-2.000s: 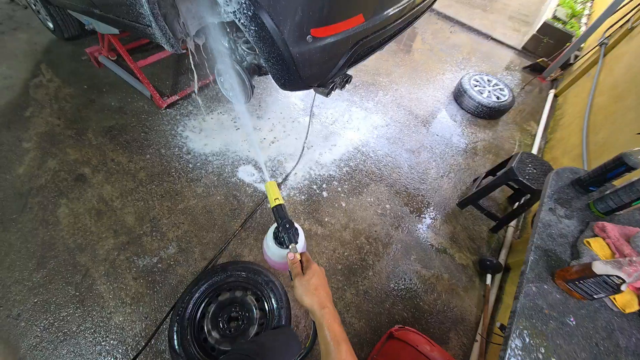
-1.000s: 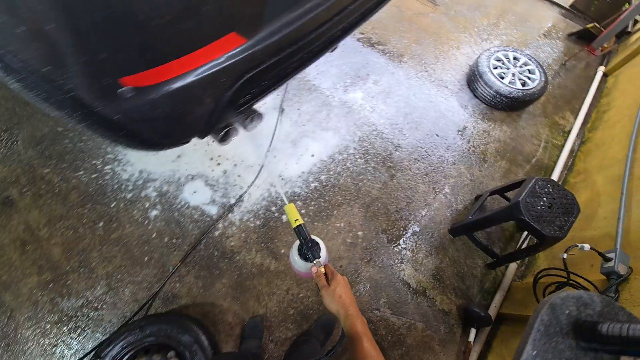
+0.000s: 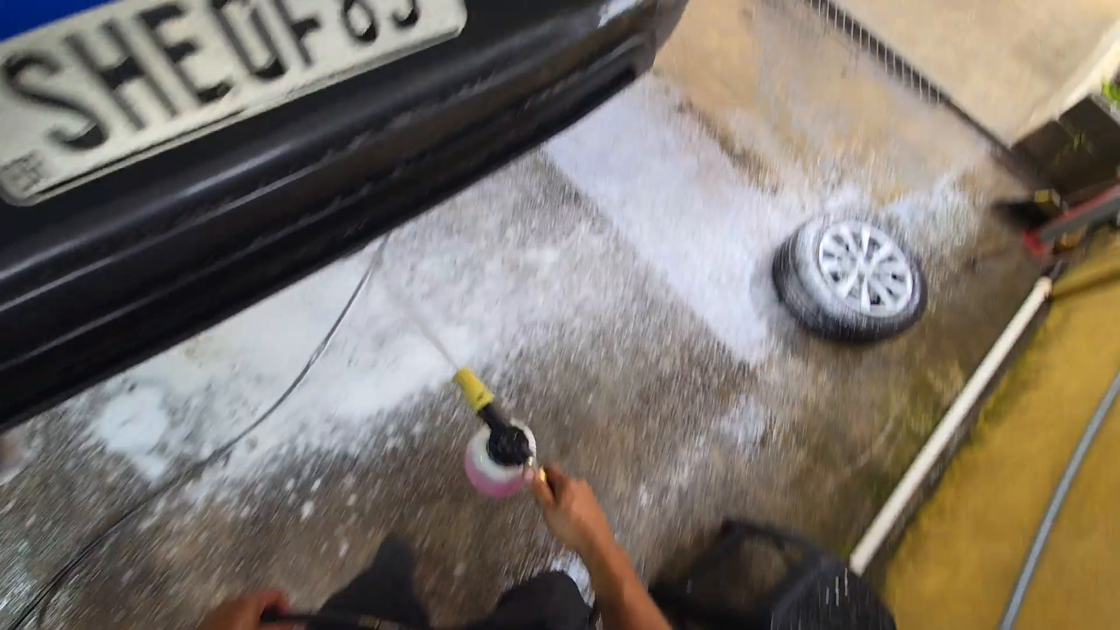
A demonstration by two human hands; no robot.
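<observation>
My right hand [image 3: 573, 512] is closed around the metal fitting behind a foam cannon [image 3: 503, 451], which has a yellow nozzle, a black head and a translucent bottle of pink liquid. A thin spray leaves the nozzle toward the foamy floor beneath the car's rear bumper [image 3: 350, 175]. At the bottom edge my left hand [image 3: 249, 608], partly cut off, is closed on a black hose or spray gun part [image 3: 328, 619]; which one cannot be told. The bumper bears a licence plate [image 3: 236, 74]. A wheel with a silver rim [image 3: 862, 271] lies flat on the wet floor, with foam about it.
A dark hose [image 3: 293, 385] runs across the floor at the left. A black stool [image 3: 770, 577], blurred, stands beside my right forearm. A white pipe [image 3: 954, 420] runs along the foot of the yellow wall [image 3: 1006, 516]. A floor grate [image 3: 884, 57] crosses the back.
The view has swung to the car's rear and closer to it. The foam cannon stays in my right hand, still spraying. My left hand has come into view at the bottom.
</observation>
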